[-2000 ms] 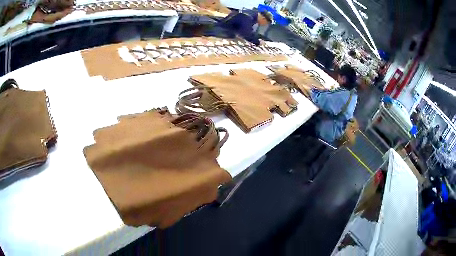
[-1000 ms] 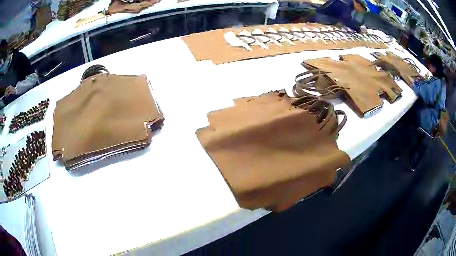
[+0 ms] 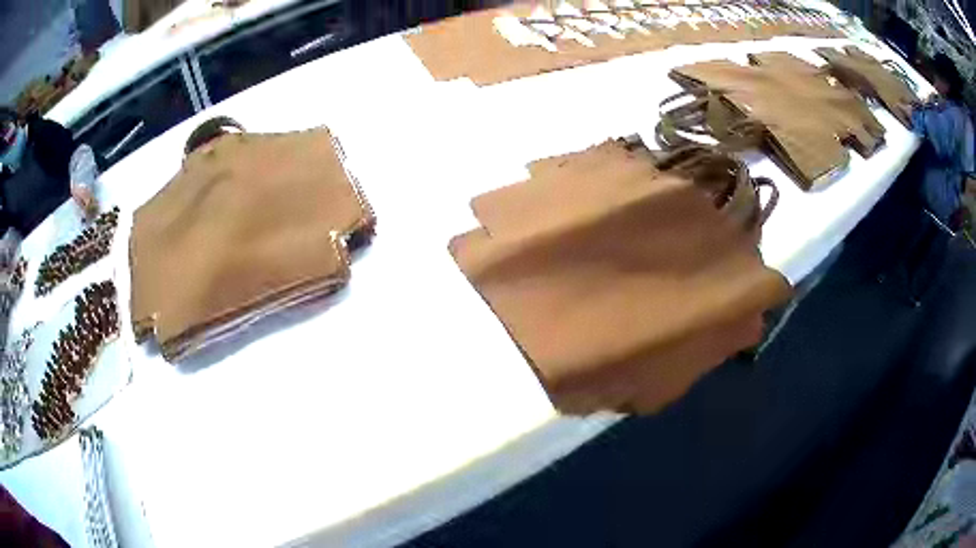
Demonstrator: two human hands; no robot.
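Neither of my hands is in the picture. A stack of outer panels point(image 3: 631, 278) lies nearest, at the table's front edge right of centre, with notched corners and bunched handles at its upper right. A stack of assembled panels point(image 3: 252, 230) lies to the left, with a handle at its top and layered brown and white edges below. Closure pieces point(image 3: 77, 359) stand in rows on pale sheets at the far left. A lining stack point(image 3: 96, 487) shows its thin edges at the lower left.
The long white table point(image 3: 353, 460) runs to the upper right. More brown panels with handles point(image 3: 792, 107) lie there. A long brown sheet point(image 3: 471, 48) bears white and dark pieces at the back. A person point(image 3: 48, 177) is at the far left, another person point(image 3: 942, 145) at the right edge.
The view has swung left and then tilted down. The closure pieces, lining stack and person at left have come into view. The nearby stacks look unchanged.
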